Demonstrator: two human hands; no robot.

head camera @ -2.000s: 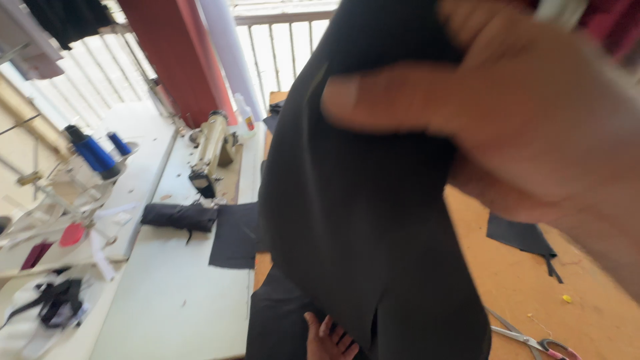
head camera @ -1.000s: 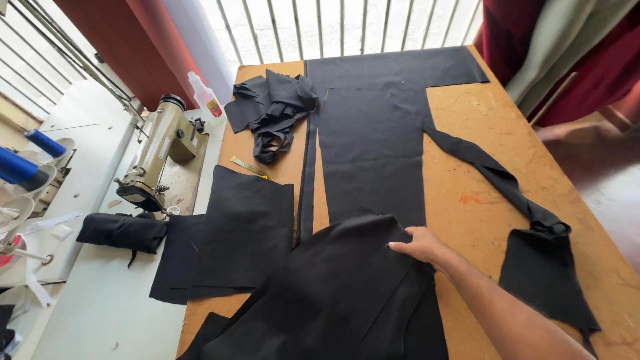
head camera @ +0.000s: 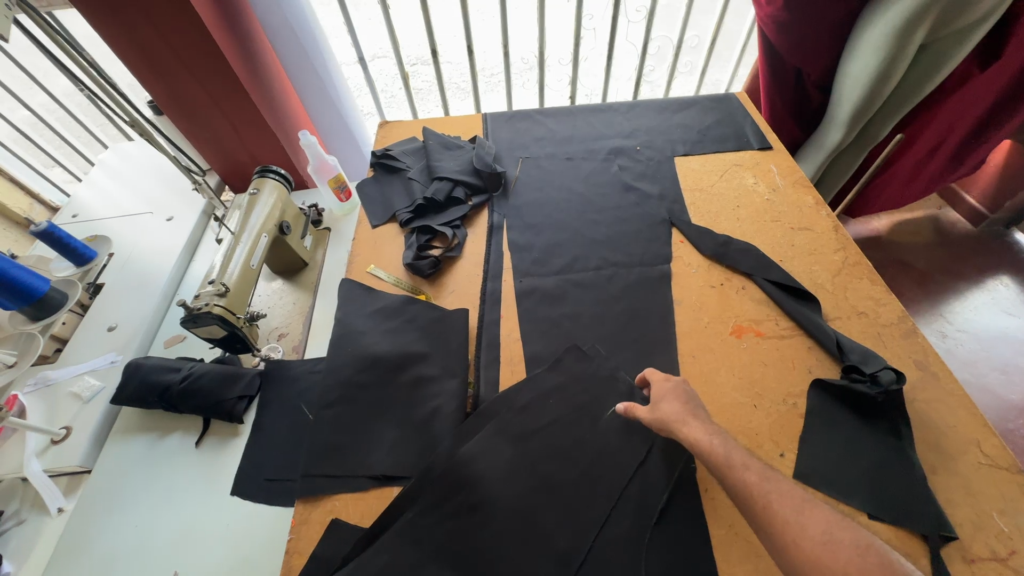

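Note:
My right hand (head camera: 668,406) comes in from the lower right, its thumb and fingers pinching the edge of a black fabric piece (head camera: 512,472) at the bottom centre. A thin pin or thread shows near the fingertips. Under and beyond this piece lies a long black cloth panel (head camera: 596,240), reaching to the wooden table's far edge. Left of it are a folded black fabric piece (head camera: 384,384), a crumpled heap of black cloth (head camera: 436,188) and the end of a measuring tape (head camera: 396,282). My left hand is out of view.
An industrial sewing machine (head camera: 252,256) stands on the white table at left, with a spray bottle (head camera: 328,172) behind it and a rolled black bundle (head camera: 188,390) in front. Blue thread cones (head camera: 64,244) are farther left. A twisted black strip (head camera: 768,280) lies on the wooden table (head camera: 744,328).
Two seconds ago my right hand held black fabric up close to the camera; now it is lower, over the table. My left hand, seen then at the bottom, has left the view.

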